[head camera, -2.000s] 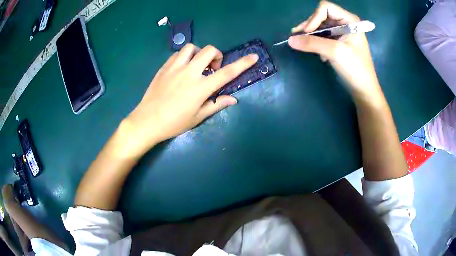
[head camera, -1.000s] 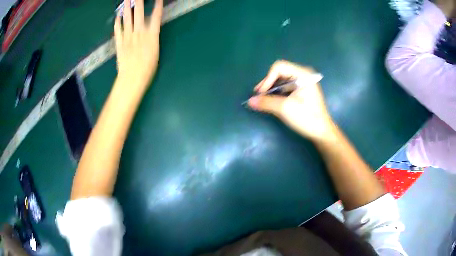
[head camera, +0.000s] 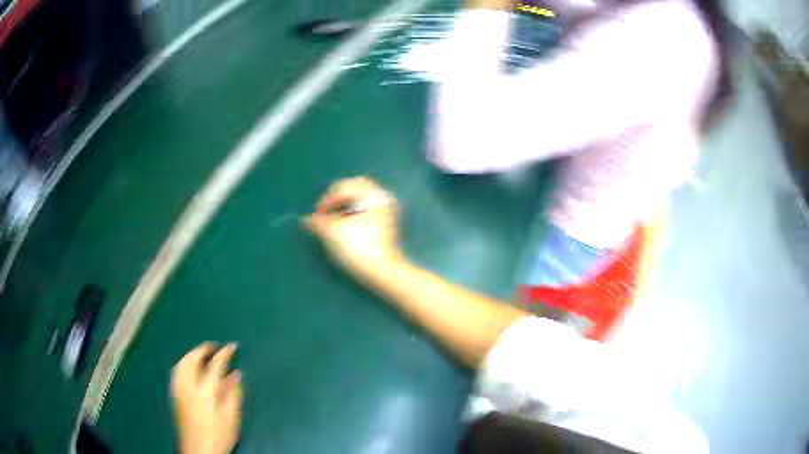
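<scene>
The frame is blurred by motion. My right hand is over the green surface near the middle, with its fingers closed around slim tweezers whose tip points left, faint and smeared. My left hand is at the lower left, cut off by the bottom edge, fingers slightly bent and apart, with nothing seen in it. No unit lies at either hand.
A pale strip crosses the green surface. Beyond it lie a dark unit at left and another at the top. Scattered white bits lie near a seated person in a pink sleeve. A red seat shows at right.
The view has swung right, bringing the neighbour closer to the middle. My left hand has come back from the strip to the lower left. The smartphone has left the view. My right hand still holds the tweezers.
</scene>
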